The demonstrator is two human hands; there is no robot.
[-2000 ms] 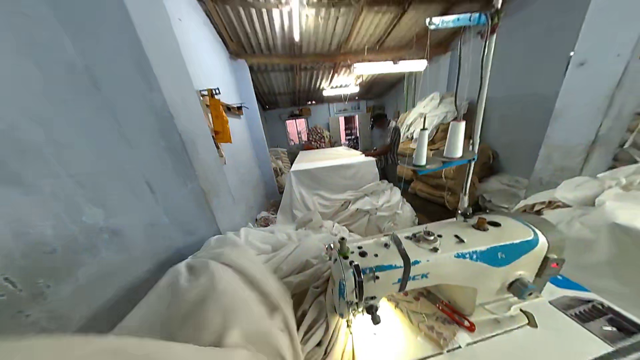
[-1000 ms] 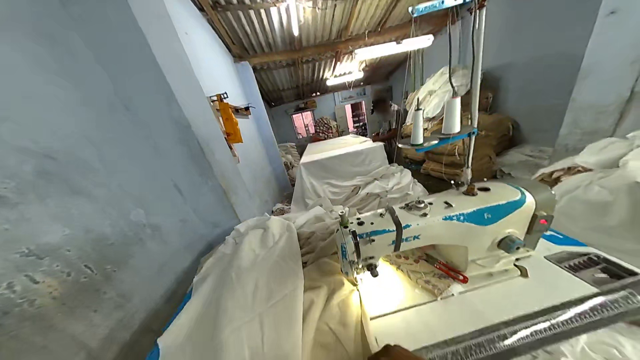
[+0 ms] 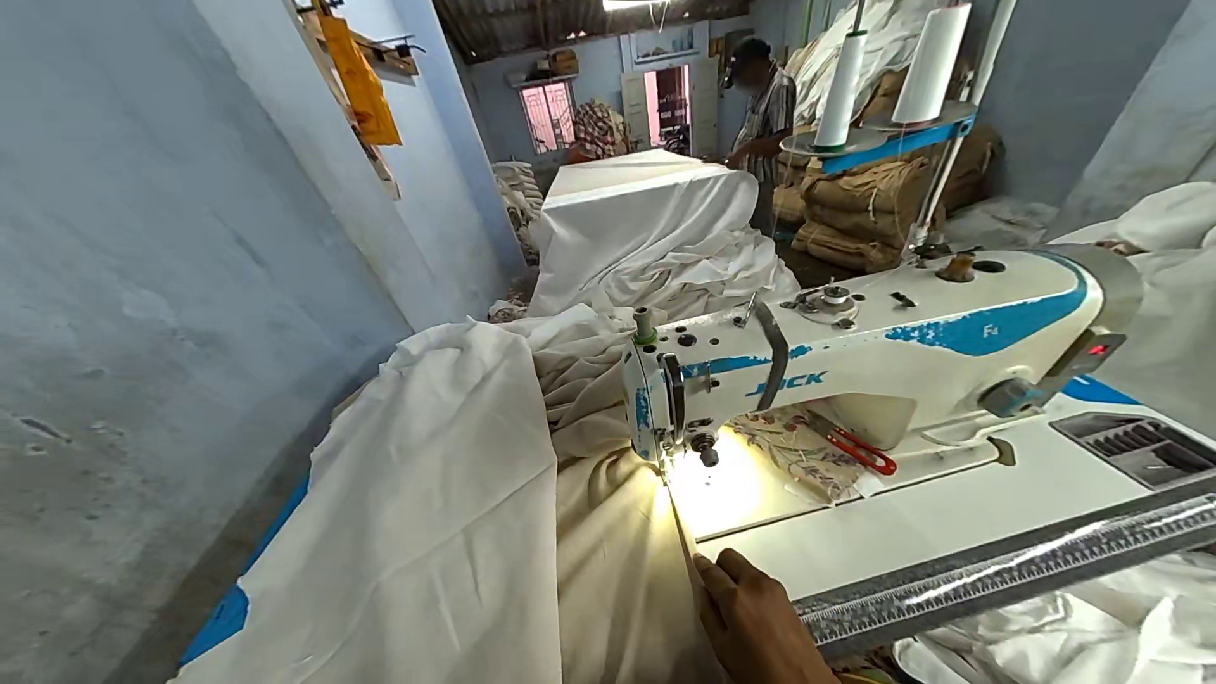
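My right hand (image 3: 755, 617) reaches in from the bottom, thumb and fingers pinching the right edge of a cream cloth (image 3: 622, 570). That edge runs up to the needle area of a white and blue Jack sewing machine (image 3: 874, 351), whose lamp lights the bed. Another layer of pale fabric (image 3: 446, 484) lies over the left part of the table. Red-handled scissors (image 3: 860, 451) rest on a floral cloth scrap (image 3: 798, 456) under the machine arm. My left hand is not in the frame.
A ruler strip (image 3: 1007, 560) runs along the table's front edge. Two white thread cones (image 3: 933, 66) stand on a blue stand behind the machine. White fabric (image 3: 655, 199) covers a far table, where a person (image 3: 765, 114) stands. Brown sacks (image 3: 855, 209) are piled behind. A wall is at left.
My right hand, barely in view at the bottom one second ago, now shows plainly on the cloth edge. The view has tilted down and come nearer to the machine.
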